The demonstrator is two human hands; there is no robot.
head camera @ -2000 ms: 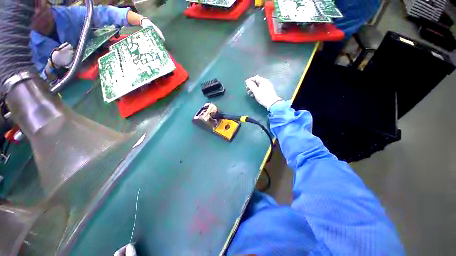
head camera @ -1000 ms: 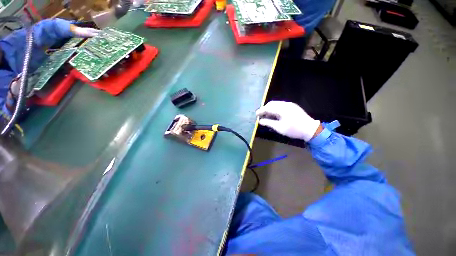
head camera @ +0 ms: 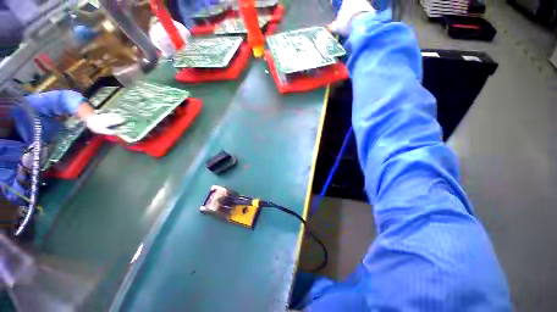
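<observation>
My right hand (head camera: 352,14), in a white glove, is stretched far forward at the top edge, partly cut off and blurred. Its fingers are at the far right corner of a green printed circuit board (head camera: 303,50) on a red carrier (head camera: 308,81). I cannot tell whether they grip it. My left hand is out of the picture. The soldering iron (head camera: 245,200) rests in its stand (head camera: 215,200), beside a yellow sponge pad (head camera: 245,213). A black ribbed part (head camera: 221,163) lies beyond the stand.
More boards on red carriers stand at the far left, one (head camera: 148,108) under another worker's gloved hand (head camera: 105,122). Red-orange posts (head camera: 251,27) rise at the back. The iron cable (head camera: 287,210) crosses the yellow bench edge (head camera: 316,155). A black case (head camera: 455,85) stands right.
My right hand has moved from the near bench edge forward to the far board. The view has shifted, so the stand and black part sit lower. My left hand, seen earliest, is out of view.
</observation>
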